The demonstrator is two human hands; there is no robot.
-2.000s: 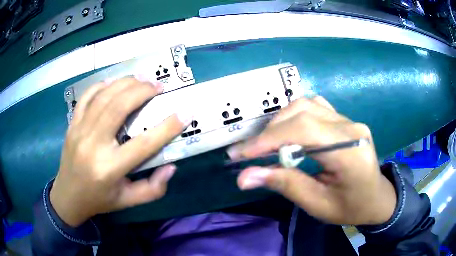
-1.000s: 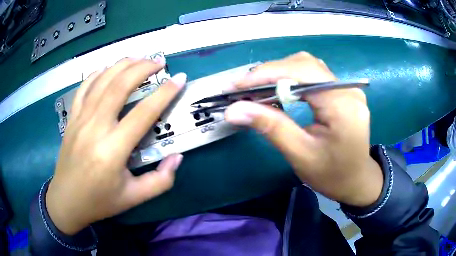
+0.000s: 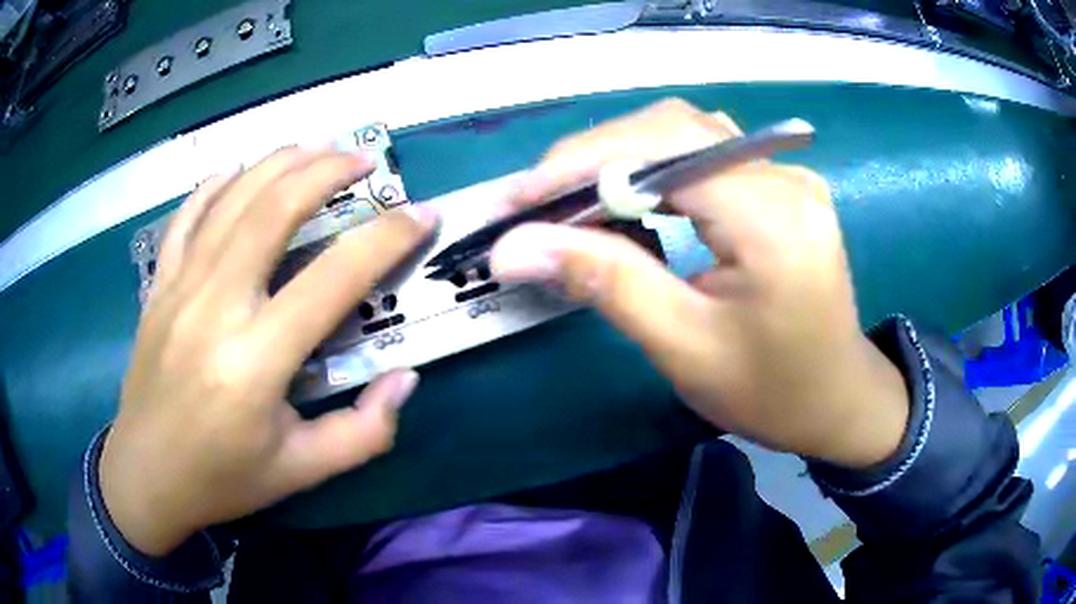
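Note:
The front carrier fixture (image 3: 439,323), a silver-grey plate with hole groups and dark slots, lies slanted on the green worktop. My left hand (image 3: 236,342) is spread over its left end, thumb at the near edge, fingers over the plate. The rear carrier fixture (image 3: 380,177) lies just behind, partly under my left fingers. My right hand (image 3: 720,277) holds the tweezers (image 3: 708,153), which have a pale band. Their dark tips are close together, beside a hole group near the middle of the front fixture. My right hand hides the fixture's right end. No small component can be made out.
A loose fixture (image 3: 189,59) with four shiny round spots lies beyond the white edge strip (image 3: 519,85) at the far left. A silver rail (image 3: 531,28) runs along the far side. A blue object (image 3: 1003,348) is low at the right.
From two seconds ago, the front fixture has shifted left and the tweezers have come up over it. Since one second ago their tips have closed together. The loose fixture has moved slightly right.

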